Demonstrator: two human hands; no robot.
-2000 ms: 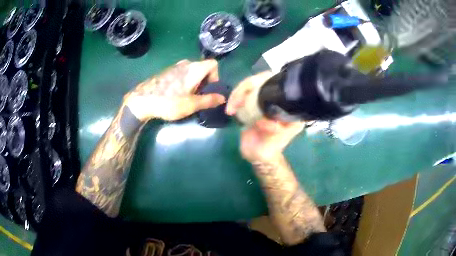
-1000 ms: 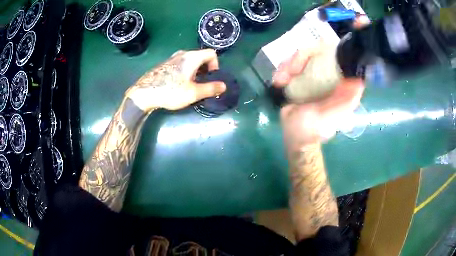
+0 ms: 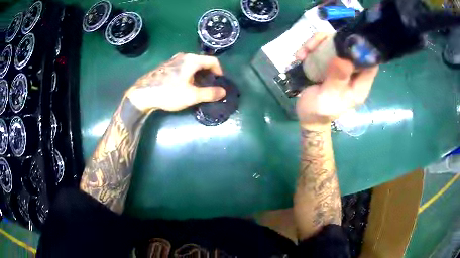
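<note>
My left hand [image 3: 176,85] grips a round black lamp unit [image 3: 222,103] from its left side, thumb on top. The unit lies on the green bench with its plain black side up. My right hand [image 3: 333,95] is closed around the beige grip of the electric screwdriver [image 3: 381,38], whose black body points back to the upper right. The screwdriver's nose is over the front of the white screw feeder [image 3: 295,43], near its metal pickup. The bit's tip cannot be made out.
Several face-up lamp units [image 3: 218,29] stand along the back. A black blister tray [image 3: 68,111] with units is at left. A blue-handled tool [image 3: 337,12] lies on the feeder. A clear round cup [image 3: 355,121] is right of it. A cardboard box [image 3: 396,211] is below the bench edge.
Since two seconds ago, my right hand has moved the screwdriver from the held unit rightward to the feeder. In the last second it moved only slightly. My left hand keeps its hold.
</note>
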